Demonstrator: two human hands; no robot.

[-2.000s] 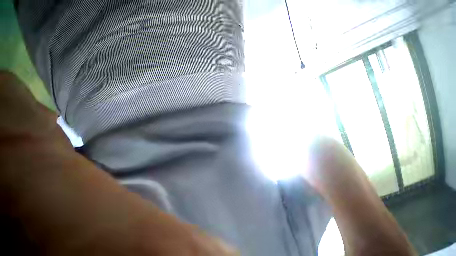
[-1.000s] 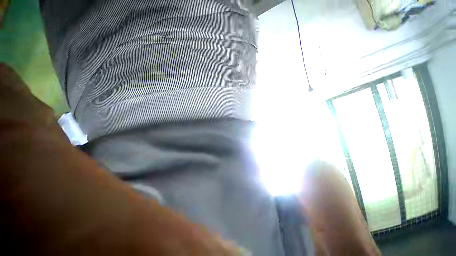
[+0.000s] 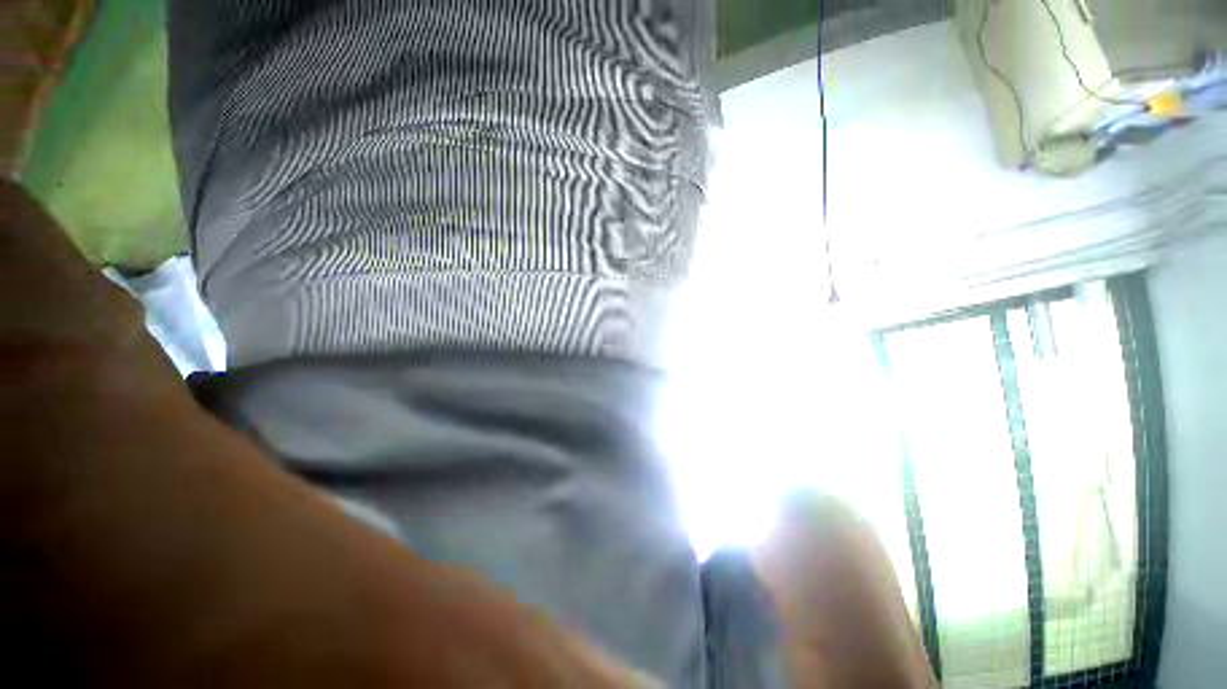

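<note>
A body in a striped top (image 3: 444,175) and grey trousers or lower garment (image 3: 471,431) fills the middle, close to the lens. A large blurred bare arm (image 3: 229,525) crosses the lower left to the bottom edge. A second blurred bare limb, seemingly an arm (image 3: 841,599), rises from the bottom right of centre. I cannot tell whose arms they are. No hand or finger can be made out, and no work piece shows. A small white piece (image 3: 178,312), paper or cloth, shows at the body's left edge.
A barred window (image 3: 1023,498) stands at the right in a pale wall. Strong glare washes out the area right of the body. A cord (image 3: 825,162) hangs at the top. A pale box-like object (image 3: 1029,81) lies upper right. Green floor (image 3: 121,162) shows upper left.
The view has shifted and tilted. The window and right-hand arm sit lower, and the arm is further left. More of the pale object and the white piece shows.
</note>
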